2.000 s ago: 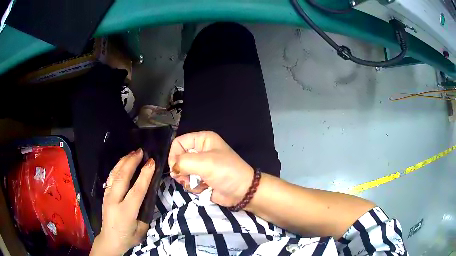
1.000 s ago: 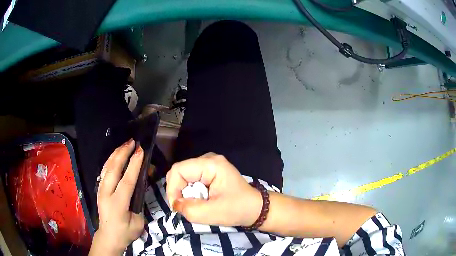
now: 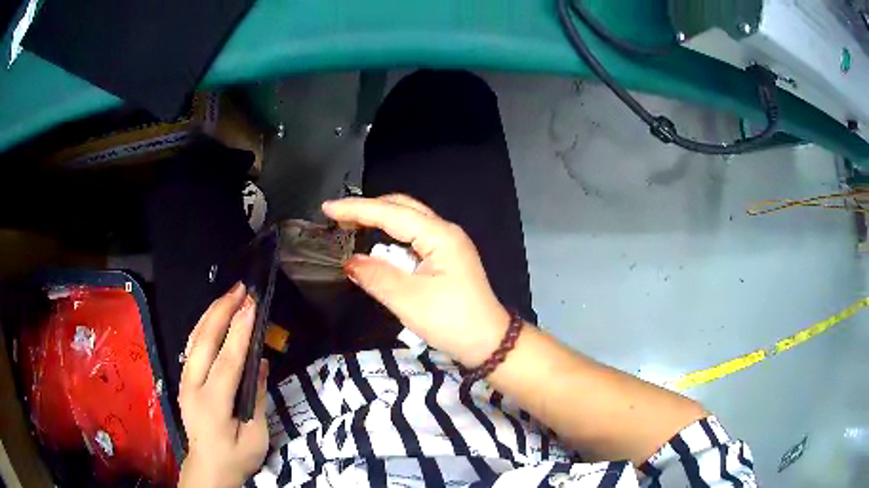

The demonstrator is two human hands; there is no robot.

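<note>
A thin dark display panel (image 3: pixel 257 329) stands nearly edge-on over my lap, left of centre. My left hand (image 3: pixel 221 381) grips it from the left side, near its lower half. A small orange tab (image 3: pixel 277 337) shows just right of the panel. My right hand (image 3: pixel 429 276) is to the right of the panel and does not touch it. Its thumb and index finger are spread apart, and a crumpled white wipe (image 3: pixel 394 256) is held in the palm behind them. The panel's broad faces are mostly hidden by the steep angle.
A black tray (image 3: pixel 151 319) with red film-wrapped material (image 3: pixel 90 381) is at the lower left. A cardboard box (image 3: pixel 143 145) is under the green bench edge (image 3: pixel 410 43). A black mat (image 3: pixel 133 48) overhangs it. A black cable (image 3: pixel 619 91) hangs from the grey equipment (image 3: pixel 729 33) at upper right.
My right hand has opened from a fist around the wipe, and its thumb and index finger have spread and moved up. The panel is steeper, and the orange tab has come into view.
</note>
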